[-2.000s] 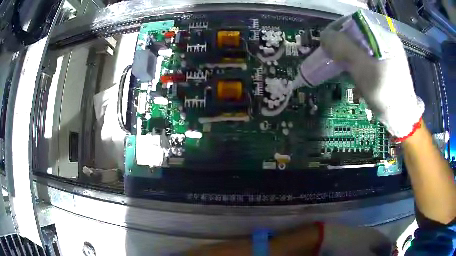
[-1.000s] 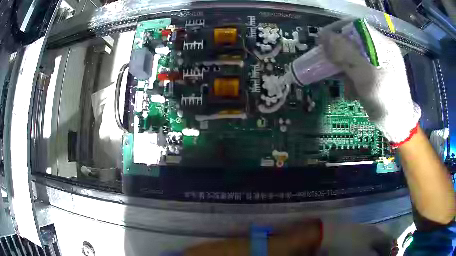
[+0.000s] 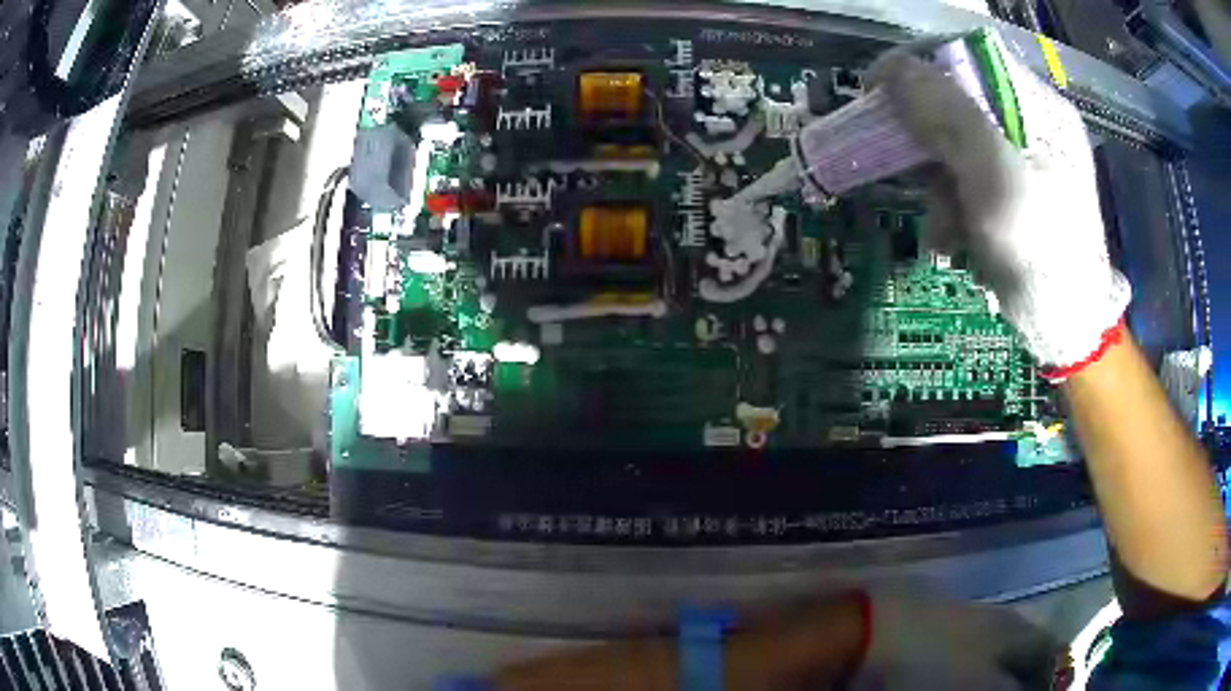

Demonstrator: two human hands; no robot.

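Note:
My right hand, in a white knitted glove with a red cuff, is closed around the pale lilac glue bottle. The bottle is tilted, and its nozzle points left and down at the white adhesive over the lower capacitor cluster. The green circuit board lies in the black carrier. Two orange transformers stand left of the glued clusters. My left hand, gloved, lies blurred at the bottom edge, below the board; its fingers are not clear. The glove hides part of the board's upper right.
Grey metal conveyor rails run above and below the carrier. A crumpled white sheet lies left of the board, near a black curved handle. A blue band is on my left wrist.
The bottle's body and nozzle have moved slightly upward, and the nozzle reaches the upper part of the lower cluster. The board appears shifted slightly left since the oldest frame. My left arm remains low.

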